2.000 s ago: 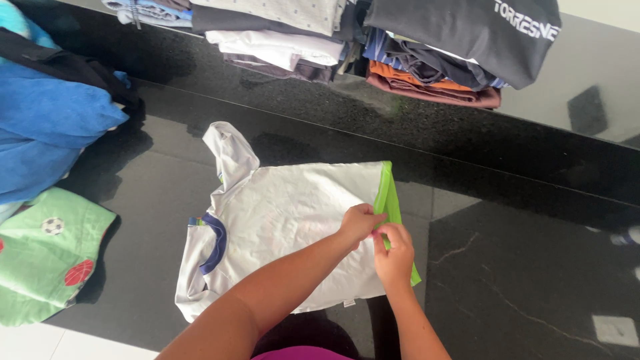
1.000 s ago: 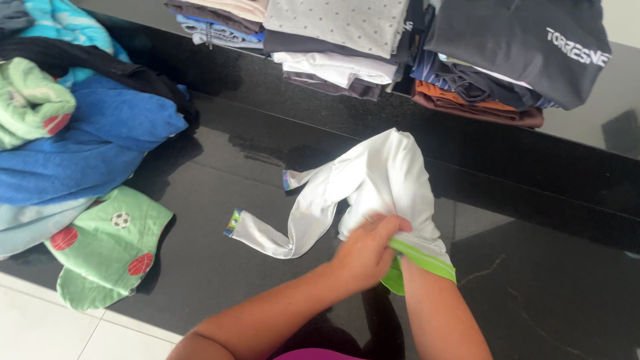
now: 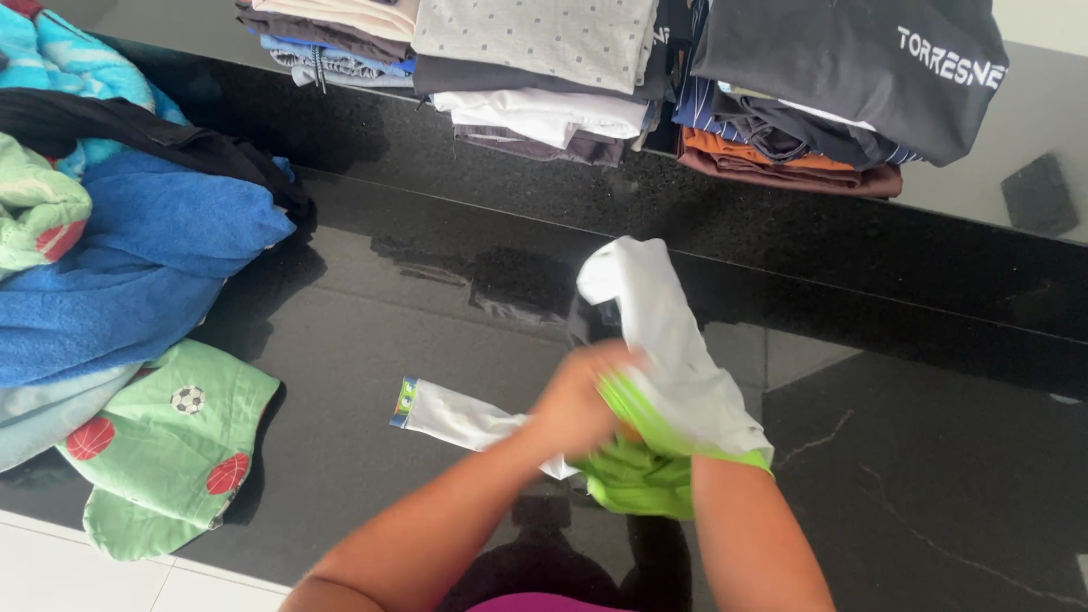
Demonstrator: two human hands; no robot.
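A white garment with a bright green hem and inside [image 3: 671, 374] hangs bunched over the dark surface, right of centre. My left hand [image 3: 586, 399], blurred, is at the green hem and seems to grip it. My right forearm enters the garment through the green opening, and the cloth covers my right hand, so its fingers are hidden. One long white sleeve with a patterned cuff [image 3: 408, 402] stretches out to the left on the surface. Part of the garment rises above my hands in a fold.
Folded clothes stand in stacks on the raised ledge: a grey dotted one [image 3: 535, 38], dark ones and a black one with lettering [image 3: 850, 68]. At the left lie a blue towel [image 3: 153, 255] and green cloth with printed balls [image 3: 183, 433]. The glossy black stone surface [image 3: 918, 442] shows reflections.
The garment lay spread flat with both hands at its green hem; now it is bunched up around my right forearm. My right hand has gone inside it, and more green shows.
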